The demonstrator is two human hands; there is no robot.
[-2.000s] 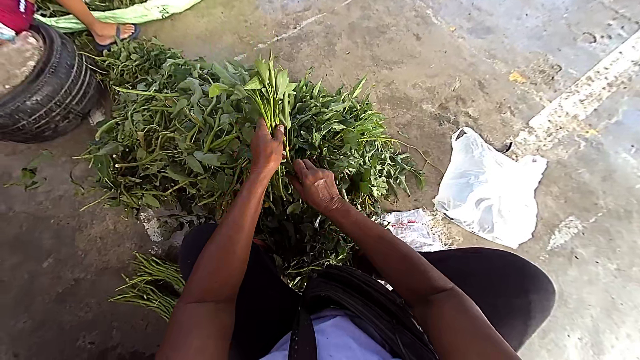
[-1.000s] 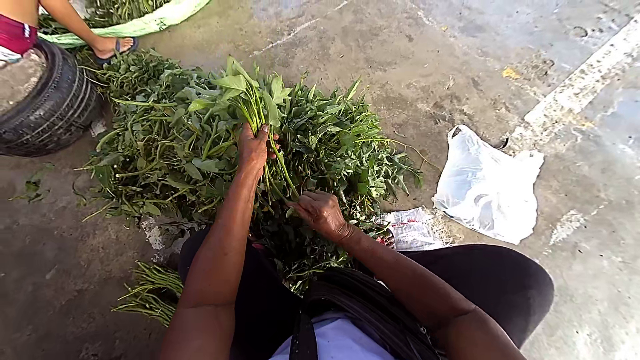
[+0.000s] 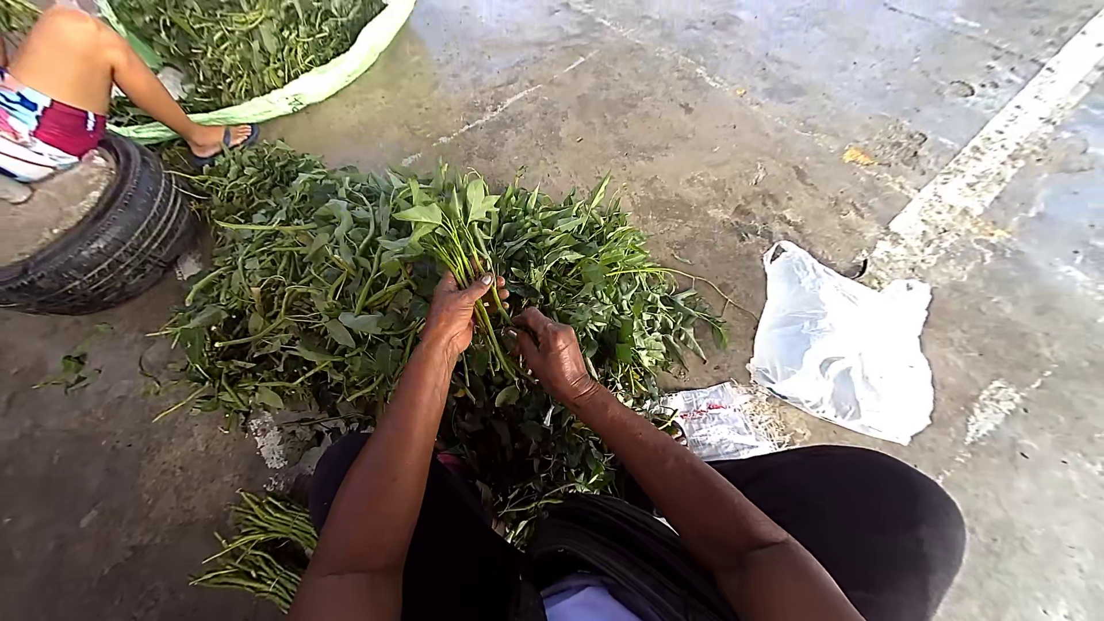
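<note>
My left hand [image 3: 461, 312] grips a small bunch of leafy green stems [image 3: 457, 246], its leaves pointing away from me and the stem ends hanging toward my lap. Close on the right, my right hand [image 3: 556, 358] has its fingers bent at the lower stems; whether it pinches one is hidden. Under and around both hands spreads a large heap of leafy greens [image 3: 302, 250] on the concrete floor. Beside my left knee lies a bundle of cut green stems [image 3: 263, 548].
A white plastic bag [image 3: 849, 345] lies on the right, with a printed plastic packet [image 3: 720, 423] nearer my knee. At upper left are a tyre [image 3: 112, 233], another person's leg and sandalled foot [image 3: 211, 138], and more greens on a light green sheet [image 3: 302, 99].
The bunch in my left hand leaned left a second ago and now stands straighter, its leaves bunched differently. My right hand stays close to the lower stems. More of the other person's leg shows.
</note>
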